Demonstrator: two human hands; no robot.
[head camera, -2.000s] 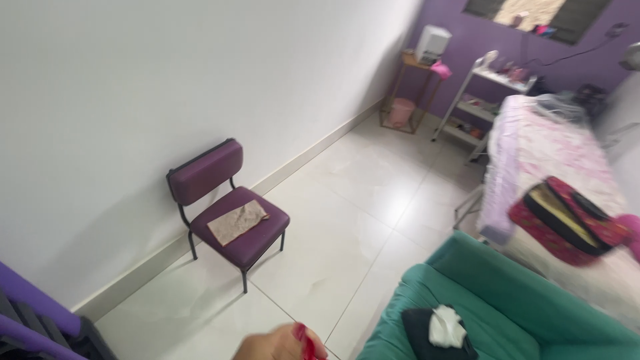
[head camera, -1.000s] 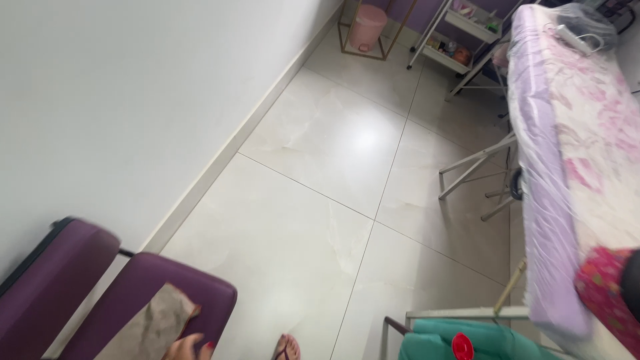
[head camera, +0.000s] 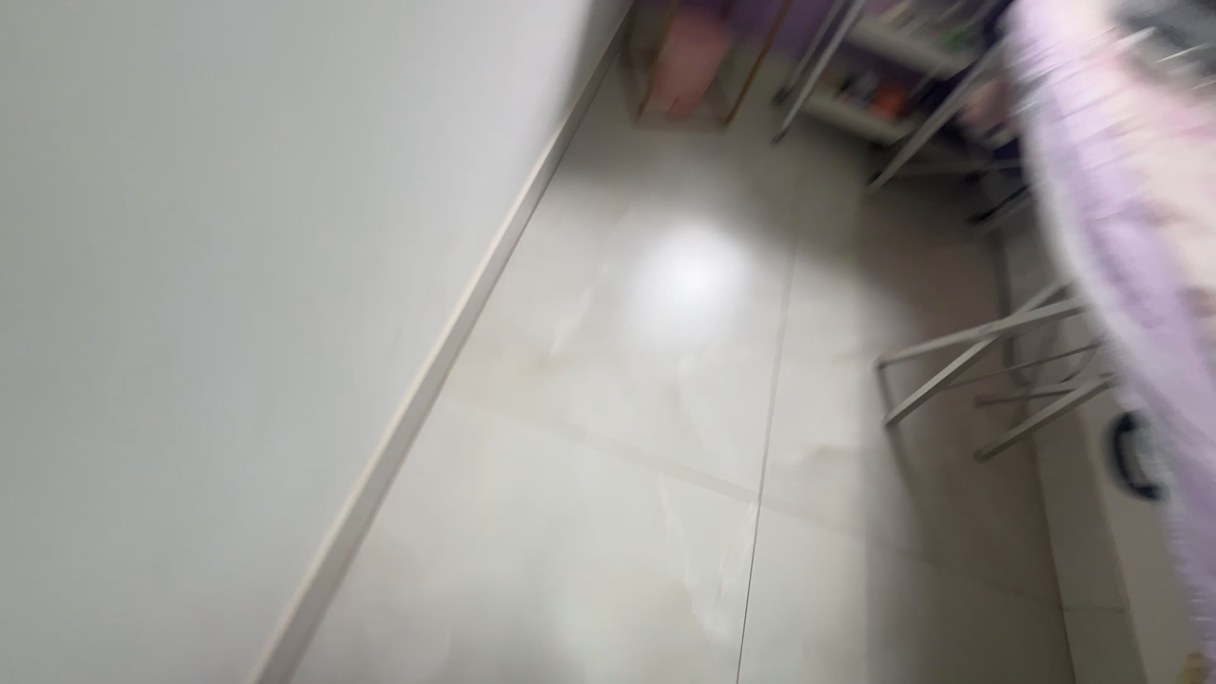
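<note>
Neither my left hand nor my right hand shows in the head view now, and whether they hold anything is hidden. The view is blurred and looks down on a pale tiled floor (head camera: 617, 494). Along the right edge stands a bed (head camera: 1111, 190) with a lilac and pink floral cover, which seems to lie under clear plastic. Its crossed metal legs (head camera: 978, 342) rest on the floor.
A white wall (head camera: 237, 237) with a baseboard (head camera: 408, 408) runs up the left side. At the top, a pink bin (head camera: 691, 62) stands inside a thin metal frame. Beside it is a white shelved trolley (head camera: 864, 114) holding small blurred items.
The view has moved on across the floor. The purple chair with the cloth, the hand beside that cloth, the foot and the green seat have left the picture.
</note>
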